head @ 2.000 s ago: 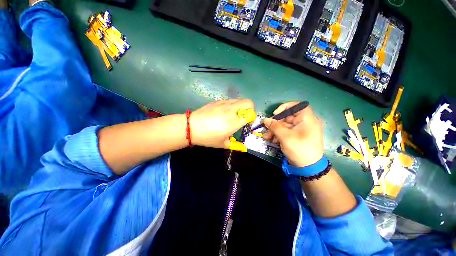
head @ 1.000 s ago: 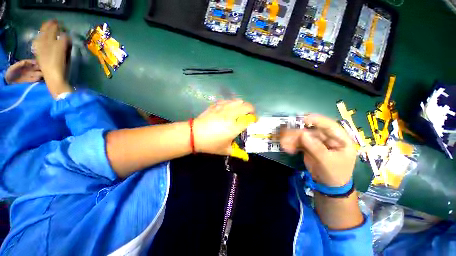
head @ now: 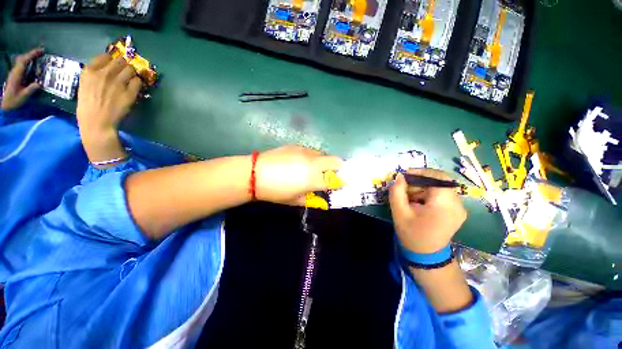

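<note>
My left hand (head: 293, 176), with yellow finger cots on thumb and finger, grips the left end of a silver-white phone mid-frame (head: 358, 178) over the mat's near edge. My right hand (head: 430, 211) holds dark tweezers (head: 430, 180) like a pen, their tip at the right part of the frame. An orange strip shows on the frame near the tip. Glare and my fingers hide part of the frame.
A black tray (head: 232, 19) with several phones lies along the far side. Spare tweezers (head: 273, 96) lie on the green mat. Right are a flex cable pile (head: 522, 160), a clear bag (head: 532, 255) and white scraps (head: 597, 146). At left, another person's hand (head: 106, 95) reaches over orange cables.
My left hand holds the phone frame throughout. My right hand moved right, then back in to the frame's right part. The neighbour's hand moved onto the left cable pile. The whole view shifted somewhat.
</note>
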